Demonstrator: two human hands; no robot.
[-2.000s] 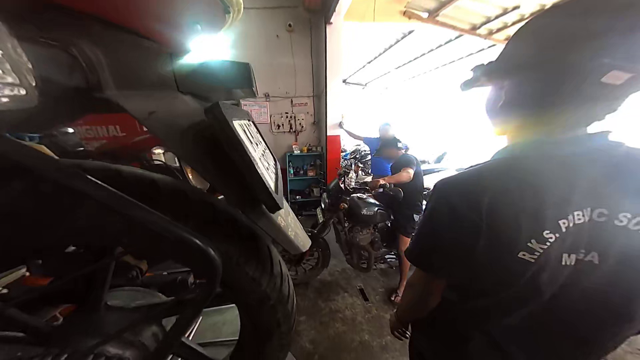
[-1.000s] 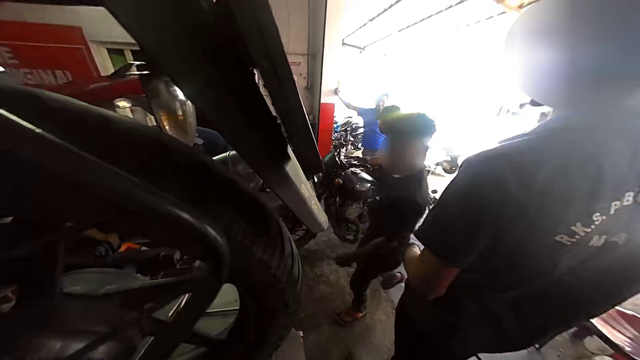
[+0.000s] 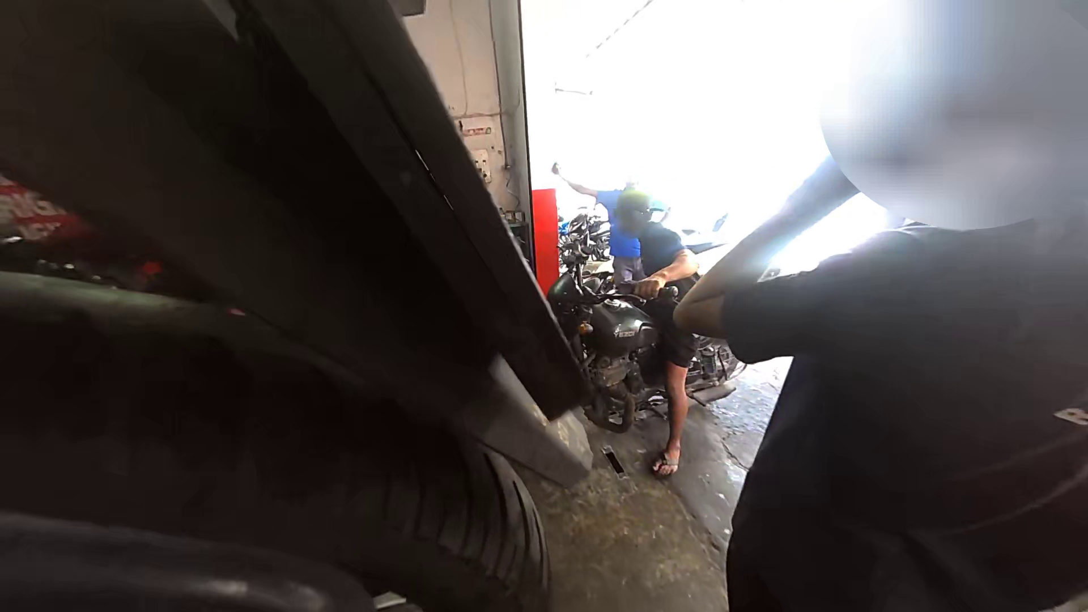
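Neither my left hand nor my right hand shows in the head view. Close on the left looms the rear of a motorcycle, with its dark fender and plate holder slanting down across the view. Below it curves the treaded rear tyre. A dark tube of the frame crosses the lower left corner, blurred. Farther back stands a dark green motorcycle, upright, with a person in dark clothes beside or astride it, one hand at the handlebar.
A person in a dark shirt stands very near on the right, one arm raised. Behind the green motorcycle are a person in a blue shirt, more motorcycles and a red panel. A small slot lies in the concrete floor.
The near person has raised an arm. The person in dark clothes, standing in front of the green motorcycle one second ago, is now at its handlebar. The view has moved closer to the fender.
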